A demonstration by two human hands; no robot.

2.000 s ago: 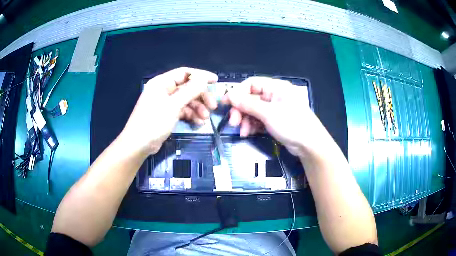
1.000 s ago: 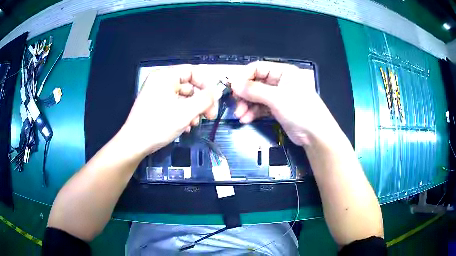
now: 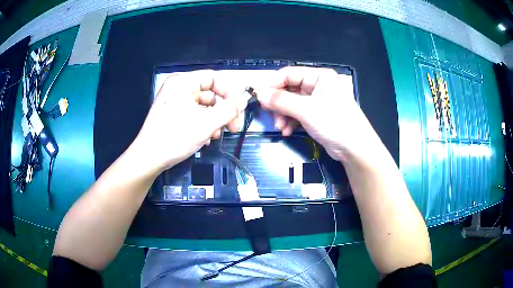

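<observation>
The dark display back cover (image 3: 270, 174) lies on the black work pad (image 3: 242, 34), with its bright half away from me. The screen cable (image 3: 248, 194) runs over the cover's middle and past its near edge towards my lap. My left hand (image 3: 194, 121) and my right hand (image 3: 309, 109) meet above the bright half. Their fingertips pinch the dark connector end (image 3: 251, 94) of the cable between them. Exactly which fingers touch the connector is hard to tell in the glare.
A cable bundle (image 3: 35, 121) lies on the green bench at left, with a grey card (image 3: 88, 39) behind it. A clear component tray (image 3: 461, 140) at right holds gold-black strips (image 3: 441, 104). A thin pale wire (image 3: 335, 225) hangs over the near edge at right.
Since the earliest frame the hands have come closer together and the dark cable end has risen between the fingertips. The cable's tail hangs lower over the near edge. Little changed in the last second.
</observation>
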